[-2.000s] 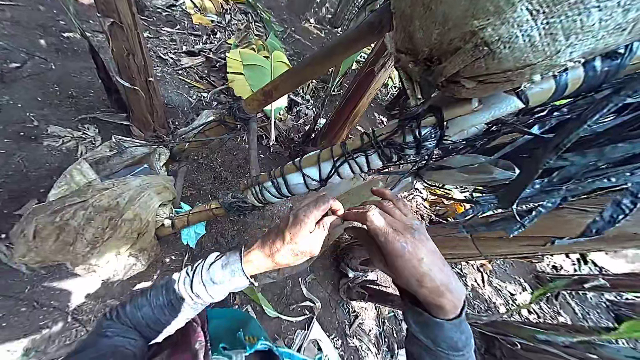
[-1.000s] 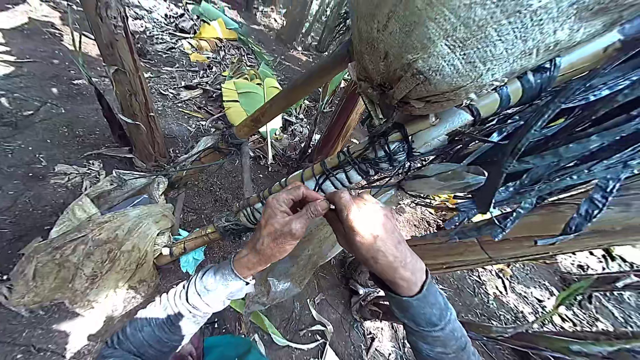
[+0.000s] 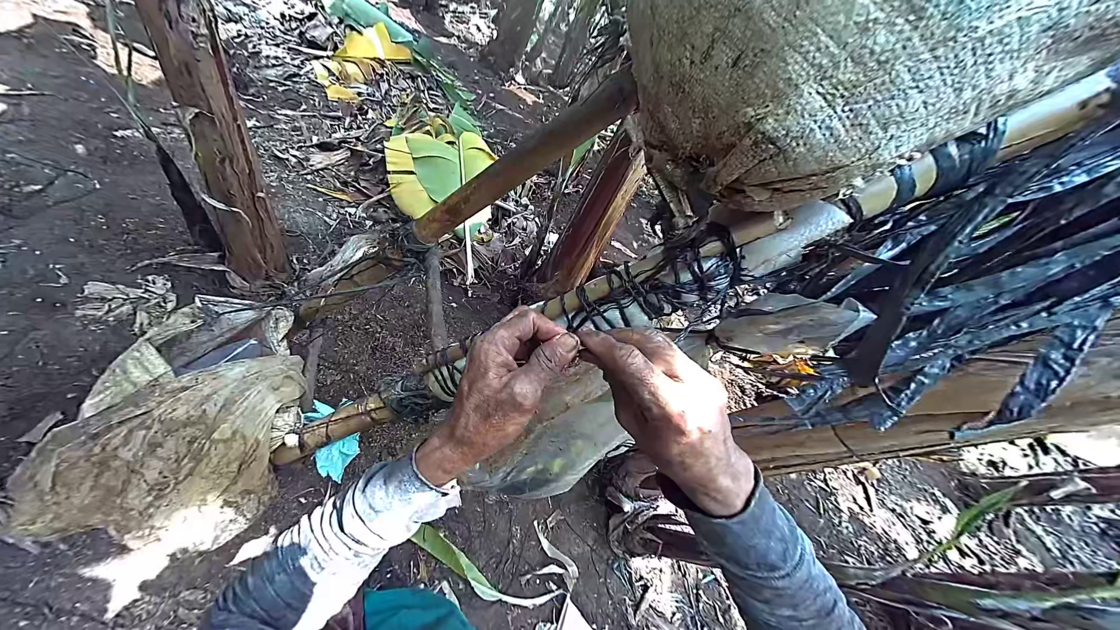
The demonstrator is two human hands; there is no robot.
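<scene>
My left hand (image 3: 512, 376) and my right hand (image 3: 669, 398) meet at the fingertips in the middle of the view. Thumbs and index fingers are pinched together; whether something small sits between them cannot be told. Just beyond them runs a bamboo pole (image 3: 752, 229), wrapped with black cord (image 3: 617, 293) over pale plastic. Under and between my hands hangs a cloudy plastic sheet (image 3: 551, 442). Many black plastic strips (image 3: 989, 289) hang over the pole's right part.
A large woven sack (image 3: 840, 96) rests at the upper right. A wooden pole (image 3: 534, 162) slants behind my hands. At left lie a dirty plastic bag (image 3: 166, 437) and a turquoise scrap (image 3: 337, 451). A banana trunk (image 3: 219, 149) rises at the upper left; a brown trunk (image 3: 840, 433) lies at right.
Both hands, first just below the wrapped pole, have moved up close against it, fingertips still together. The view has shifted slightly.
</scene>
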